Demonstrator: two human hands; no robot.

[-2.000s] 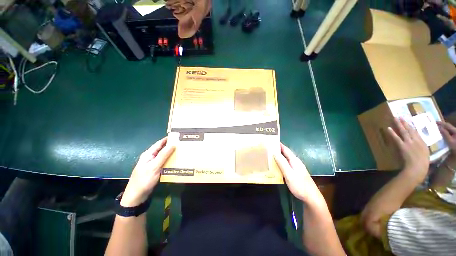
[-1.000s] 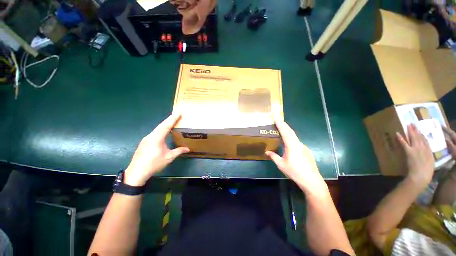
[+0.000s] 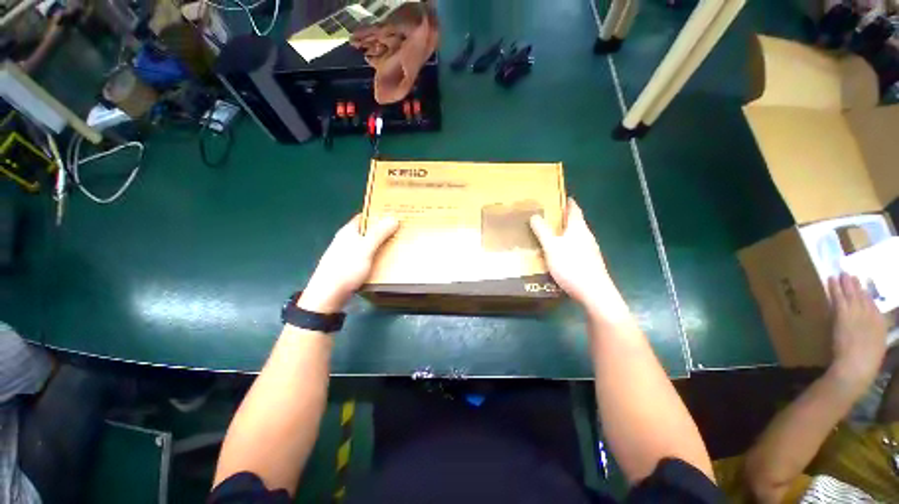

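A closed tan retail carton with KEIID printing and a picture of speakers sits on the dark green bench in front of me. Its dark stripe runs along the near edge, and its front side is in shadow. My left hand holds the left side, thumb on top. My right hand holds the right side, thumb on the top near the picture. The fingers at the carton's sides are partly hidden.
A black terminal box and a black speaker stand at the far side. Cream posts rise at far right. A neighbour's open carton with a person's hand is at right. White cable lies at left.
The carton's lid panel has folded down over its front, and the carton now lies shut. My hands have moved from the near edge up along its sides, thumbs onto the top.
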